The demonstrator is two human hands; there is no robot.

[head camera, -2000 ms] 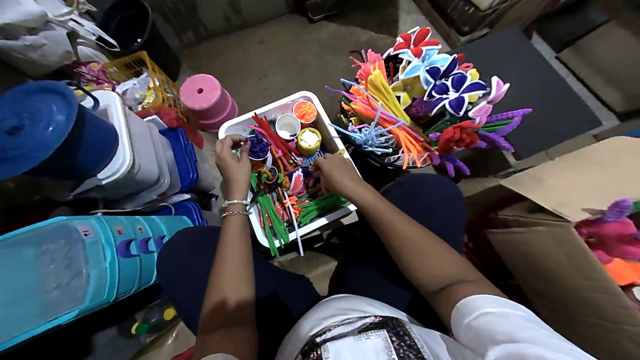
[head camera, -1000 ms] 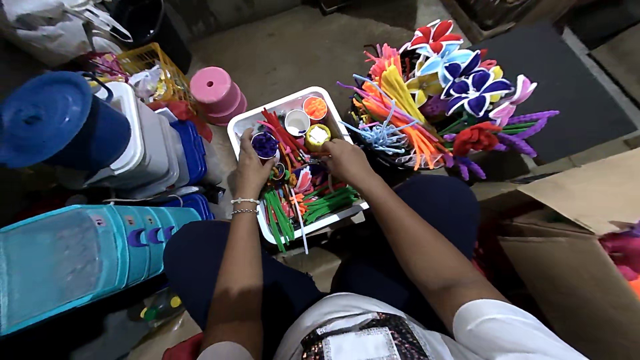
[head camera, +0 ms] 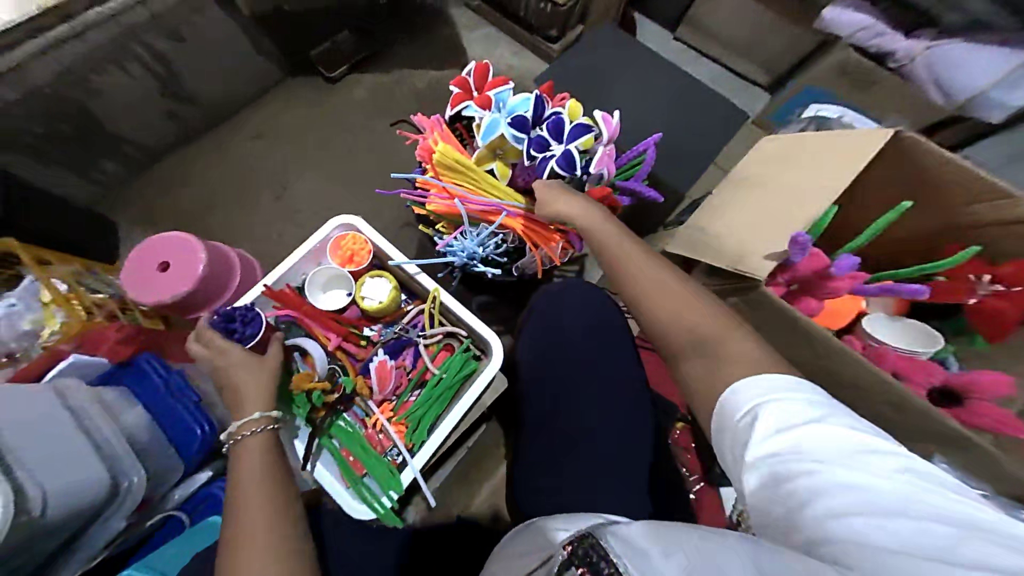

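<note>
My left hand (head camera: 240, 368) is closed around a paper cup full of purple pipe-cleaner pieces (head camera: 238, 325), over the left rim of a white plastic tray (head camera: 490, 352). In the tray lie green pipe cleaners (head camera: 442, 392), red ones (head camera: 312, 310), a white cup (head camera: 329, 287), a cup of orange pieces (head camera: 350, 250) and a yellow round container (head camera: 378, 293). My right hand (head camera: 560, 202) reaches into a bunch of pipe-cleaner flowers and loose stems (head camera: 472, 180), below a purple and white flower (head camera: 560, 146); its fingertips are partly hidden, and whether it grips a stem is unclear.
An open cardboard box (head camera: 800, 192) with pipe-cleaner flowers and cups stands at the right. Pink round stools or tubs (head camera: 172, 268), a yellow crate (head camera: 72, 280) and grey and blue plastic bins (head camera: 72, 432) crowd the left. A dark flat board (head camera: 640, 96) lies behind the bunch.
My right hand has moved from the tray to the flower bunch. My left hand has lifted the purple-filled cup from inside the tray to its left rim. The view has shifted to the right.
</note>
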